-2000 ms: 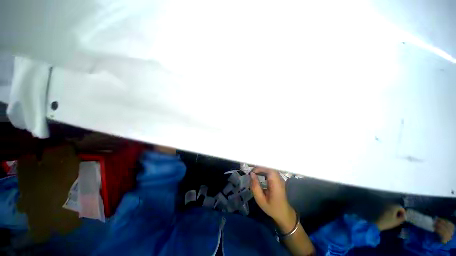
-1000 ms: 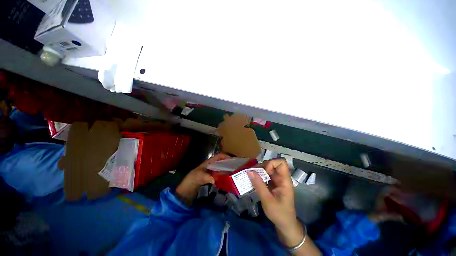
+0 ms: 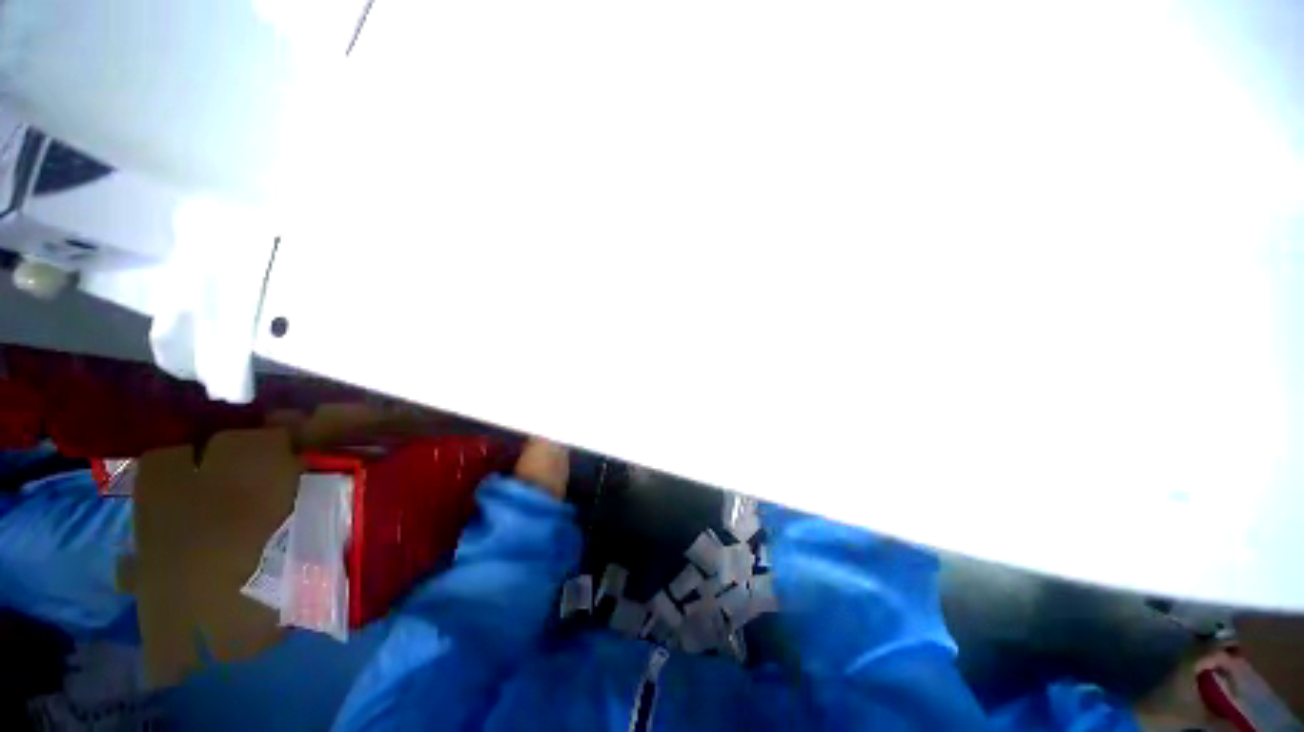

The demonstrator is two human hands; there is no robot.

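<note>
Folded white paper pieces (image 3: 701,598) lie in a loose pile on the dark bench in front of me. My left hand (image 3: 542,466) shows only as a bit of wrist or hand at the edge of the white overhead shelf (image 3: 744,286); its fingers are hidden under the shelf. It is just right of the row of red boxes (image 3: 415,515). My right hand is not visible; only my blue right sleeve shows, running up under the shelf. The nearest red box has a whitish sheet (image 3: 319,551) at its face.
A brown cardboard flap (image 3: 215,551) stands left of the red boxes. A white carton (image 3: 93,215) and a small pale round item (image 3: 40,278) sit at the upper left. Another worker's hand holds a red and white box (image 3: 1241,694) at the lower right. Blue sleeves show at the left.
The red box with the white printed paper, held in both hands one second ago, is out of sight. Both hands have gone forward under the shelf, and the view has shifted so the shelf covers more.
</note>
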